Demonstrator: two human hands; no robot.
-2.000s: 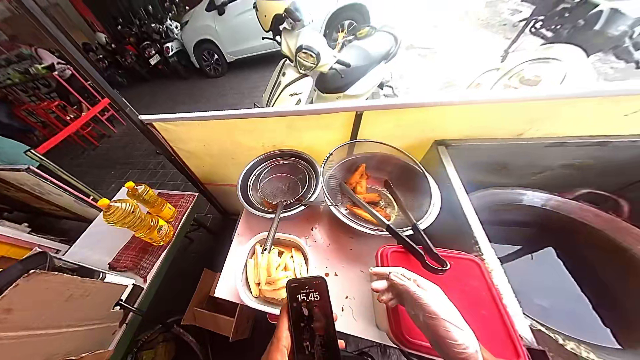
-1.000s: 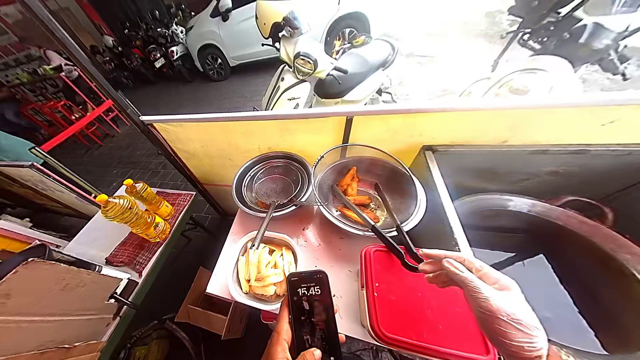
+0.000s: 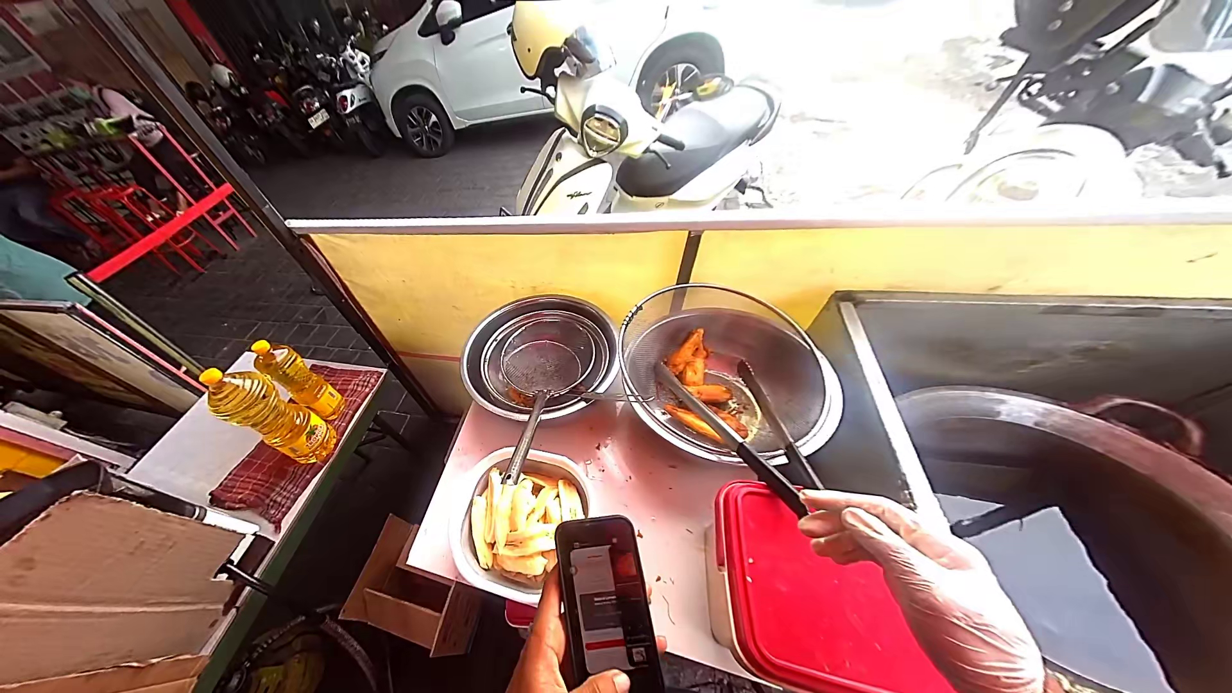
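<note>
My left hand [image 3: 553, 635] holds a smartphone [image 3: 608, 606] upright at the bottom middle, its screen lit. My right hand [image 3: 914, 568], in a clear plastic glove, grips the end of black-handled tongs [image 3: 736, 438] over a red-lidded container [image 3: 828, 597]. The tongs' spread arms reach into a metal bowl with a wire strainer [image 3: 818, 385], around several fried golden-brown pieces [image 3: 695, 358]; contact cannot be told. Left of it, a mesh skimmer [image 3: 544, 356] rests on another metal bowl [image 3: 472, 371]. Below, a white bowl [image 3: 460, 525] holds pale cut pieces [image 3: 525, 520], probably banana.
At right is a large pan of dark oil [image 3: 1039, 597]. Two bottles of yellow oil [image 3: 274, 414] stand on a side table [image 3: 173, 462] at left. A cardboard box [image 3: 409, 597] sits below. A yellow panel [image 3: 520, 265] borders the stall, with a scooter [image 3: 616, 144] beyond.
My gloved right hand, open over the red lid at first, has taken hold of the tongs. The phone's screen has changed from a clock display to another page.
</note>
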